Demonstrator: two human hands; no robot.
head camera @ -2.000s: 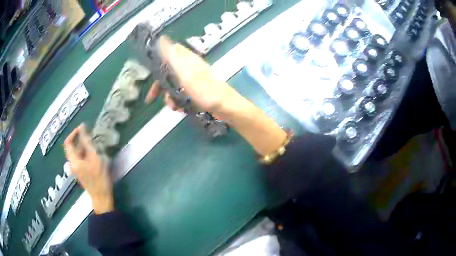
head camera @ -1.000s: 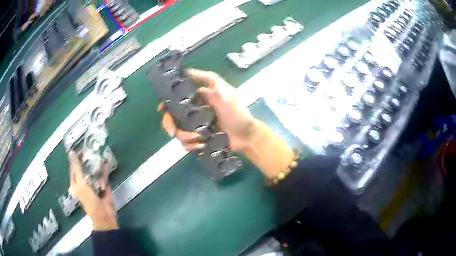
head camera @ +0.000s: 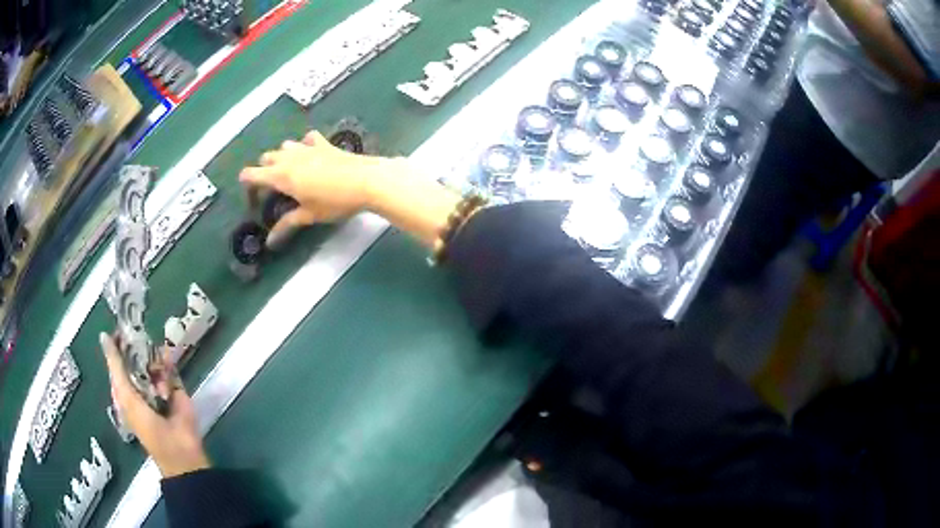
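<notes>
My left hand point(head camera: 160, 418) holds the lower end of a light grey four-seat housing bar point(head camera: 130, 273), which stands up tilted above the belt. My right hand point(head camera: 309, 184) is over a filled bar point(head camera: 247, 244) at the belt, palm down, with fingers and thumb around its middle. A black ring shows at each end of this bar, and the hand hides most of the middle. Whether the bar touches the belt is unclear.
A clear blister tray point(head camera: 675, 305) with rows of black round units lies at the right. A scalloped bar point(head camera: 464, 60) and a flat bar point(head camera: 354, 52) lie beyond my right hand. More bars lie at left. A person's arm shows at top right.
My right hand has moved up and left and turned palm down; the bar in it now shows black rings. My left hand has moved slightly left with its bar, now more upright.
</notes>
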